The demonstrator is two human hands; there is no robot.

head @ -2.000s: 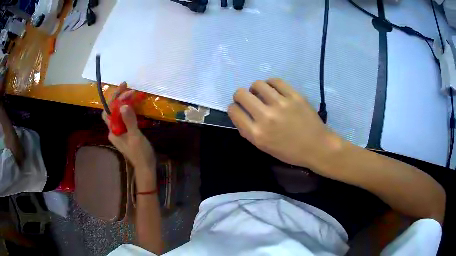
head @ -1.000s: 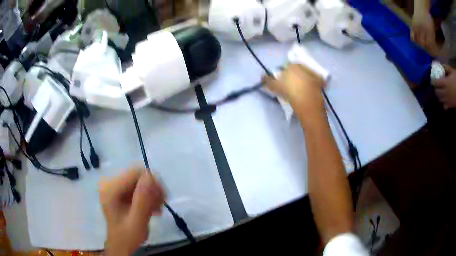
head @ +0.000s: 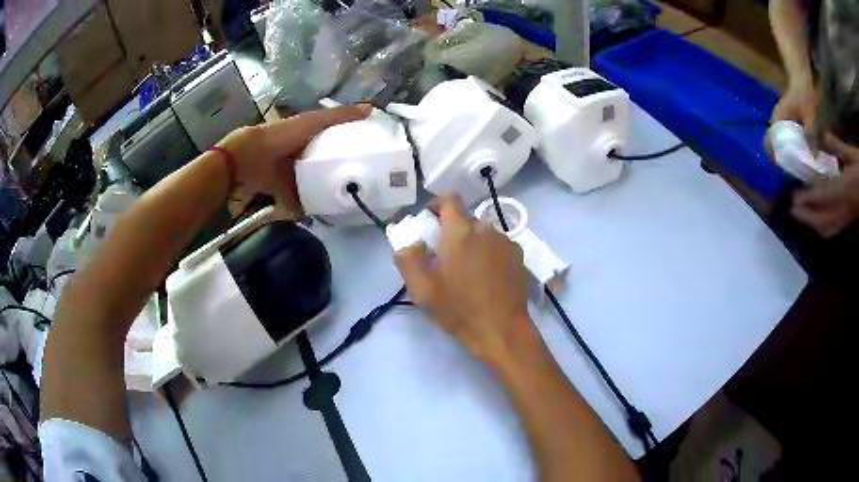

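Note:
A white camera housing [head: 381,162] with a black cable from its rear hole stands at the back of the table. My left hand [head: 283,141] rests around its far left side; its fingertips are partly hidden behind it. My right hand [head: 466,273] grips a white bracket [head: 413,231] on that cable, just below the housing. A second housing [head: 471,132] stands beside it, with a white ring-ended bracket [head: 539,257] around its cable. A white-and-black camera [head: 235,301] lies below my left forearm.
A third white housing [head: 579,132] stands to the right, its cable running right. Clear plastic bags [head: 339,47] are piled behind. A blue tray [head: 692,104] is at the back right. Another person's hands [head: 810,179] hold a white item there. Cameras and cables crowd the left side.
The view has shifted towards the back of the table. My left hand has left the cable at the front and reached the housing. The red tool seen earlier in my left hand is out of view.

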